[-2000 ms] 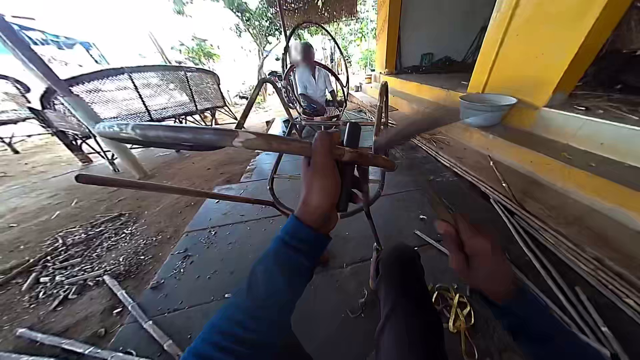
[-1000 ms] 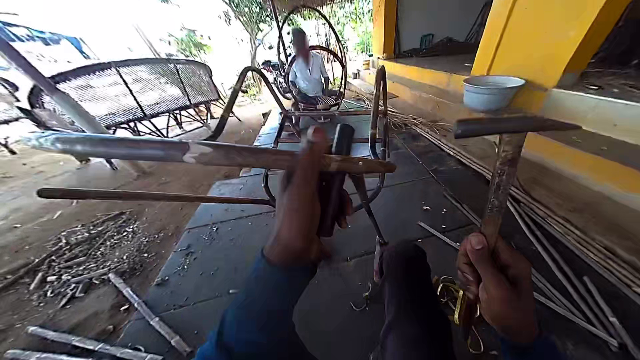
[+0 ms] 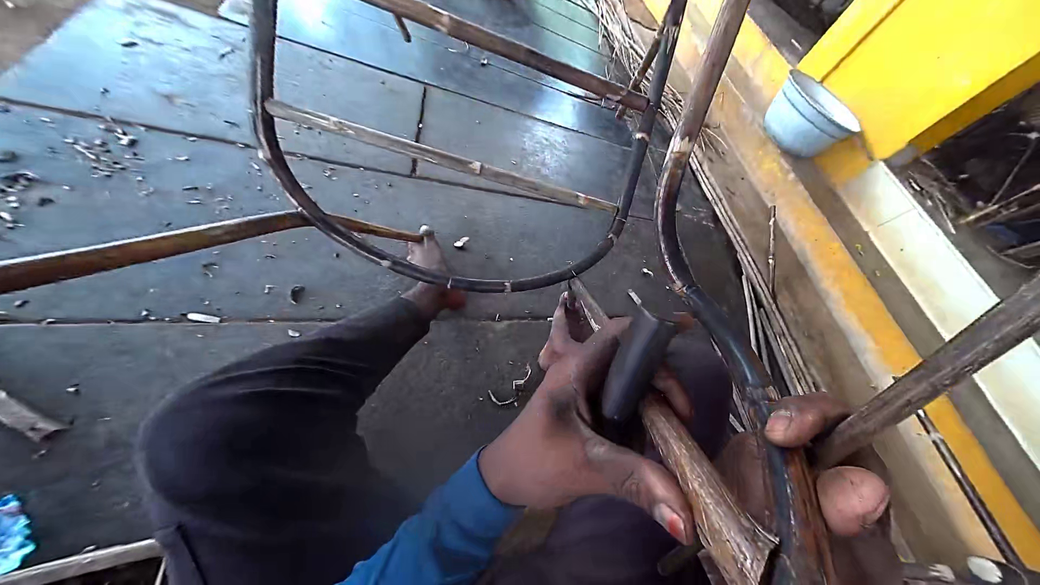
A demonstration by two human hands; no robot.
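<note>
My left hand (image 3: 585, 431), in a blue sleeve, is closed around a cane pole (image 3: 707, 487) with a split end. A dark cylindrical piece (image 3: 638, 357) sits between its thumb and fingers. At the lower right my right hand (image 3: 845, 479) grips the dark bent cane frame (image 3: 731, 341) near the split end. A wooden stick (image 3: 951, 366) runs from between its fingers to the right edge; its far end is out of view. The frame's curved loop (image 3: 479, 284) and a cane crossbar (image 3: 455, 158) stand in front of my feet.
A pale metal tub (image 3: 811, 114) stands on the ledge by the yellow wall. Bundled canes (image 3: 760, 268) lie along the step at right. Chips litter the dark tiled floor (image 3: 203, 357). A slanting pole (image 3: 146, 248) crosses at left, its end by my foot.
The view has swung down toward my legs. My right hand, which held a hammer up at the right a second ago, is now on the bent frame beside my left hand.
</note>
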